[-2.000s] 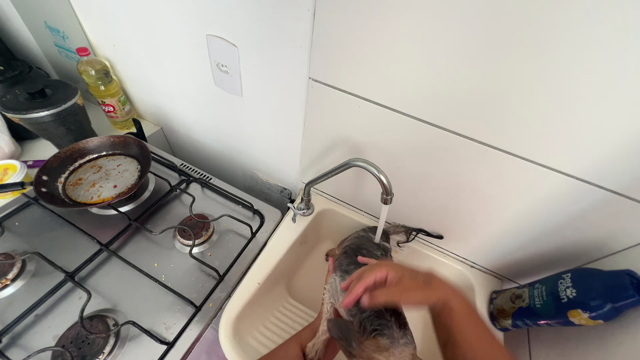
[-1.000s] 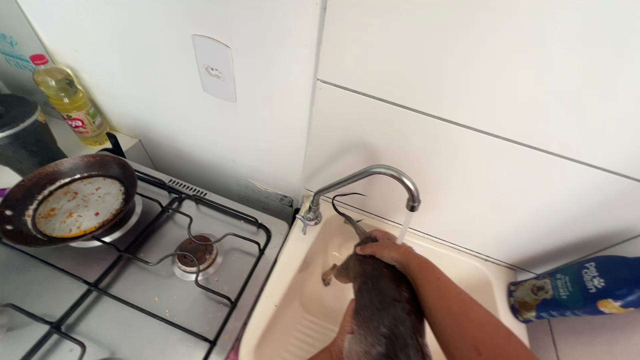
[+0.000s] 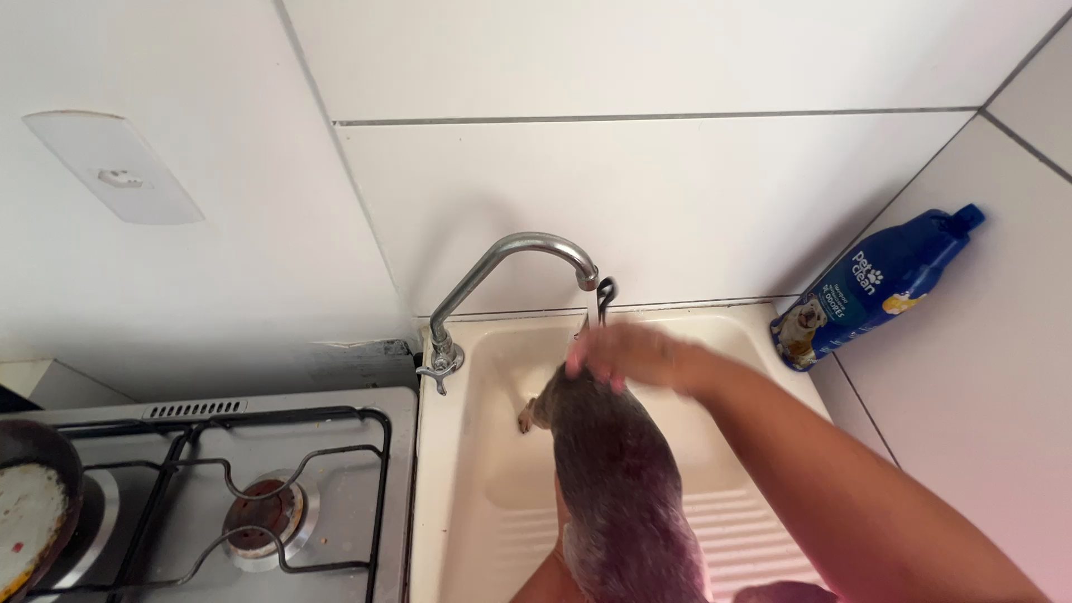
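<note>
A wet, dark-furred small dog [image 3: 615, 469] stands in the cream sink [image 3: 494, 469], its rear toward the faucet and one paw on the basin floor. Water runs from the curved metal faucet [image 3: 536, 243] near its tail. My right hand [image 3: 632, 356], blurred, is at the dog's rump beside the stream, its fingers loosely spread and holding nothing. At the dog's left side, my left forearm [image 3: 553, 578] reaches in low; that hand is mostly hidden behind the body, so its grip cannot be told.
A blue pet shampoo bottle [image 3: 871, 289] stands on the sink's right ledge against the tiles. To the left is a gas stove [image 3: 335, 519] with black grates and a stained frying pan [image 3: 33, 502]. A wall socket [image 3: 117, 172] is above it.
My right hand was on the dog's rear one second ago and is now by the water stream. The dog's tail end is nearer the faucet than two seconds ago. The view has shifted right.
</note>
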